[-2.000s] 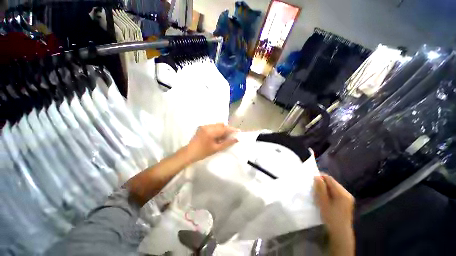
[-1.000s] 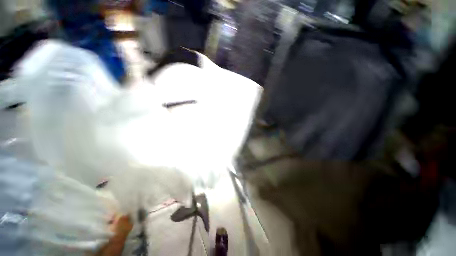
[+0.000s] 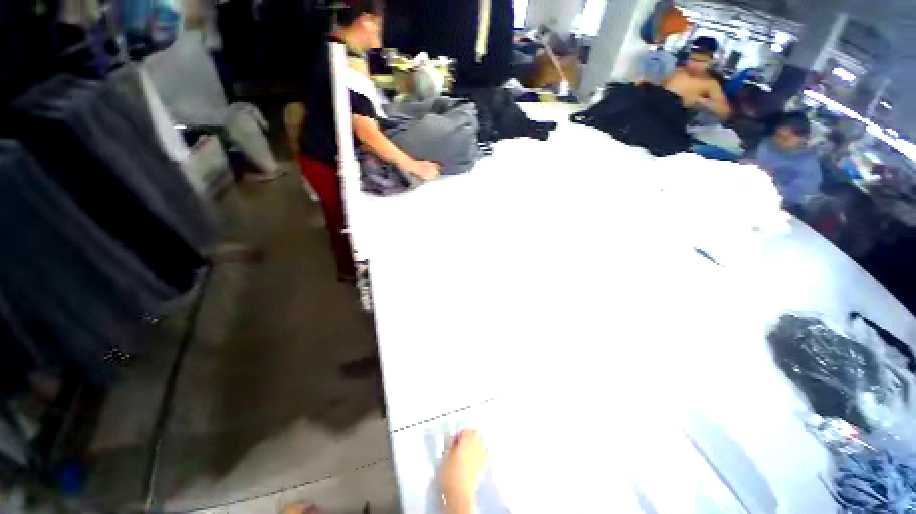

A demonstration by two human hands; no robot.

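Observation:
A hand, most likely my right hand [image 3: 463,470], is at the near left edge of the long white table [image 3: 562,331]. It lies on or just above pale, flat, see-through sheets that look like clear bags [image 3: 512,482]. Its fingers are small and blurred, so I cannot tell if they pinch a sheet. A small skin-coloured bit at the bottom edge, left of the table, may be my left hand [image 3: 299,508]; it is nearly all cut off. Glare washes out most of the table top.
Dark garments [image 3: 80,211] hang at the left beside the floor aisle [image 3: 271,371]. A person in a dark top [image 3: 326,131] handles grey cloth [image 3: 437,131] at the far left corner. Two people are beyond the table. Crumpled clear plastic over dark items [image 3: 829,366] lies at the right.
The view has swung right, from the garment rail to the table. The white garment that both hands held two seconds ago is out of view. One hand is now at the table's near edge.

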